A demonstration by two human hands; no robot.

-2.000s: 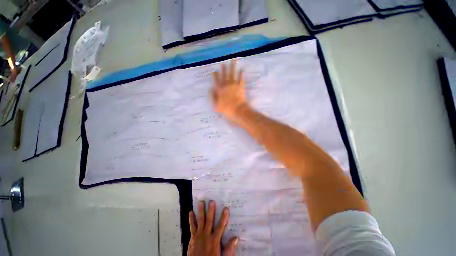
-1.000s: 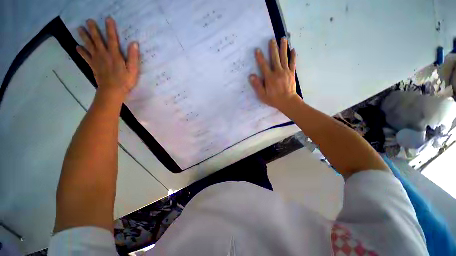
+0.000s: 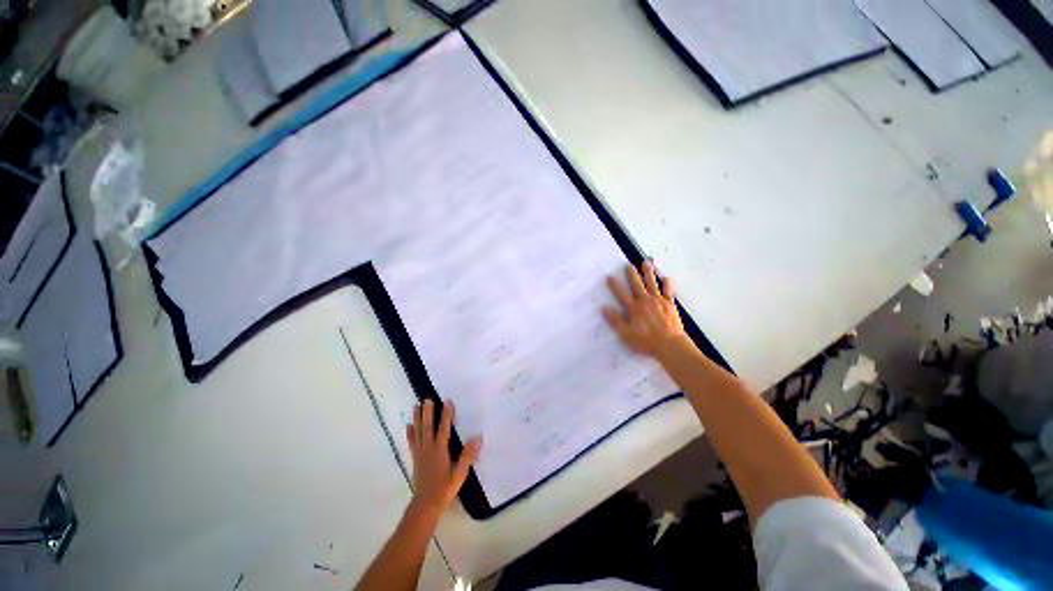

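Observation:
A white paper marker [image 3: 462,196] with small printed text lies on an L-shaped black fabric stack [image 3: 398,335], whose dark edges show around it. A light blue strip [image 3: 289,110] shows along the stack's far left edge. My left hand [image 3: 439,453] lies with fingers spread at the inner left edge of the near leg, partly over the black edge. My right hand [image 3: 644,312] lies flat, fingers apart, on the paper at the right edge. Neither hand grips anything.
Smaller paper-topped blocks lie at the far side [image 3: 300,40], far right [image 3: 774,46] and left [image 3: 75,323]. Blue clamps [image 3: 973,219] sit at the table's right edge. A metal base plate [image 3: 58,520] is at lower left. Scraps [image 3: 860,372] cover the floor beyond the edge.
The view has swung back to show the whole L-shape. My left hand has moved to the near part of the inner left edge. My right hand remains near the right edge.

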